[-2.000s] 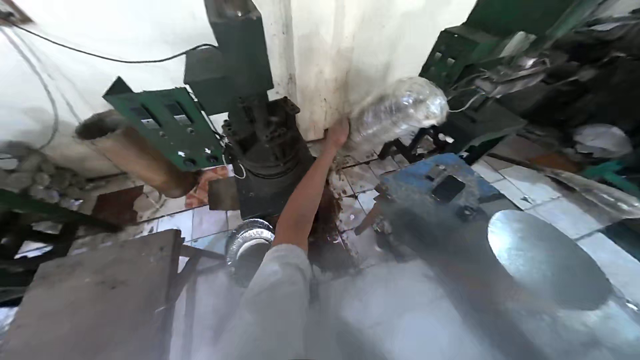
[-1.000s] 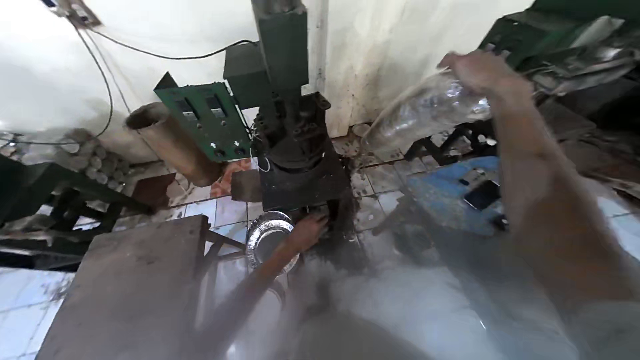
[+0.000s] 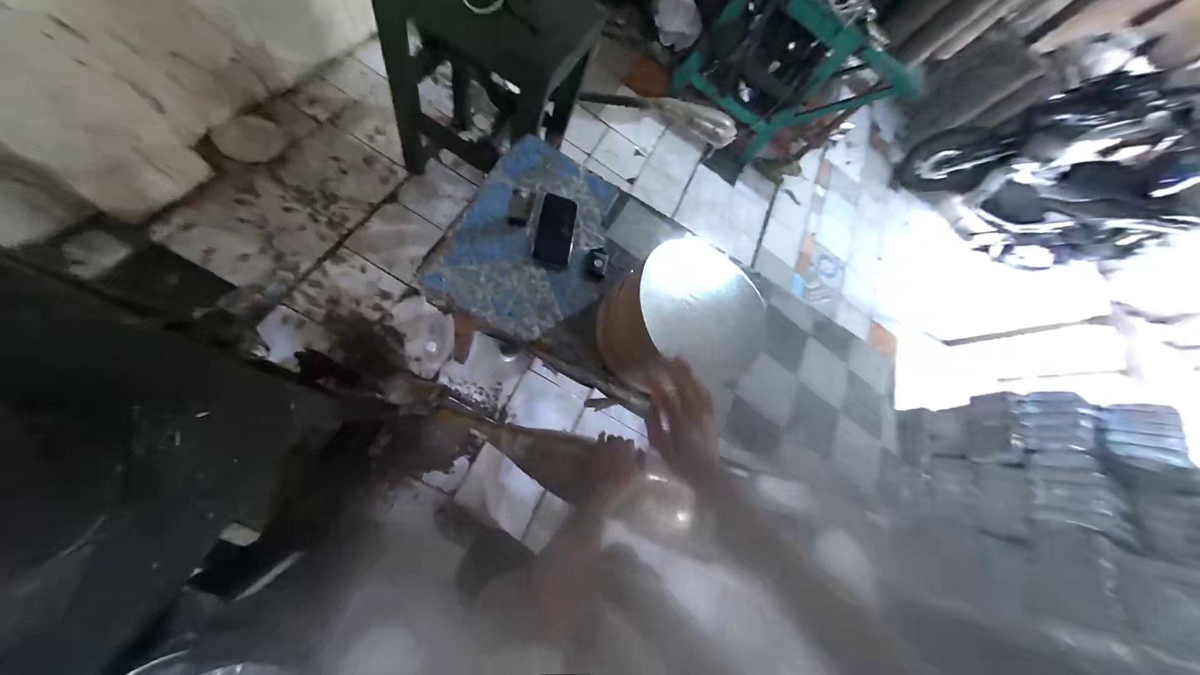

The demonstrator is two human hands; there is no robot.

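Observation:
My right hand [image 3: 682, 412] is at the lower rim of a round container with a shiny sheet-metal top [image 3: 703, 300]; blur hides whether its fingers grip it. My left hand [image 3: 609, 464] is just left of it, low over the tiled floor, beside a long tan object [image 3: 534, 450] that I cannot identify. Clear plastic [image 3: 661, 502] shows close to both wrists. Behind the hands stands a worn blue-topped stool or small table [image 3: 506, 253] with a black phone [image 3: 555, 230] and a small black item [image 3: 596, 263] on it. Haze and motion blur cover the lower part.
A dark green machine [image 3: 141, 450] fills the left side. A green metal stand [image 3: 487, 56] is at the top, with a teal frame [image 3: 797, 56] beside it. Wrapped stacks [image 3: 1050, 469] are at the right, below a motorcycle [image 3: 1031, 187]. Dark dirt covers some floor tiles.
The view has swung far to the right. My right hand, earlier up on a clear plastic bag, is now low by the round container. My left hand has left the base of the green press.

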